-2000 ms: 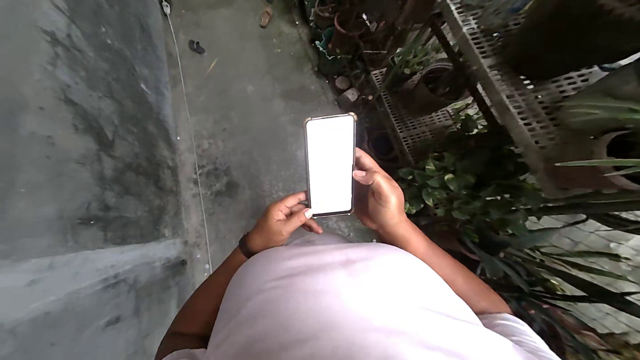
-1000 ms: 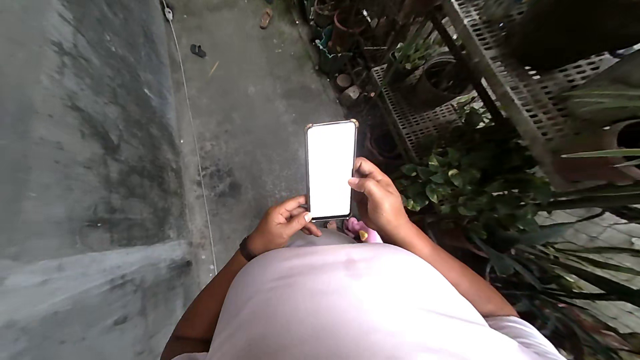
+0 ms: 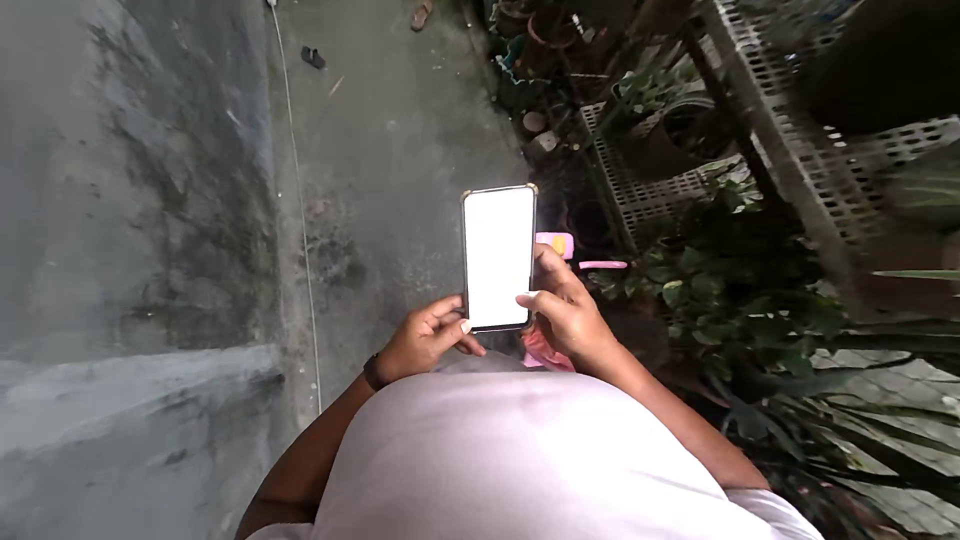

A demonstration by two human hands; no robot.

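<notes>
A smartphone (image 3: 499,259) in a dark case stands roughly upright in the picture, its screen washed out to plain white. My left hand (image 3: 429,337), with a dark band at the wrist, grips its lower left corner, the thumb on the front edge. Around the lower right side is my right hand (image 3: 570,311), fingers behind the phone and thumb over the screen near its right edge. Just beyond my right fingers a pink thing with a yellow patch (image 3: 559,245) shows, partly hidden. Pink material (image 3: 545,351) shows below my right hand; what it is I cannot tell.
A stained concrete wall (image 3: 172,187) rises at the left, with a thin pale cable (image 3: 300,202) along its foot. Dark footwear (image 3: 313,57) and a brown slipper (image 3: 421,15) lie on the concrete floor (image 3: 390,165). Leafy plants (image 3: 697,289), pots and perforated racks (image 3: 810,165) line the right.
The pink thing with the yellow patch has come into view beside my right hand. Pink material beneath that hand, not seen two seconds ago, shows too. My right thumb has shifted onto the screen.
</notes>
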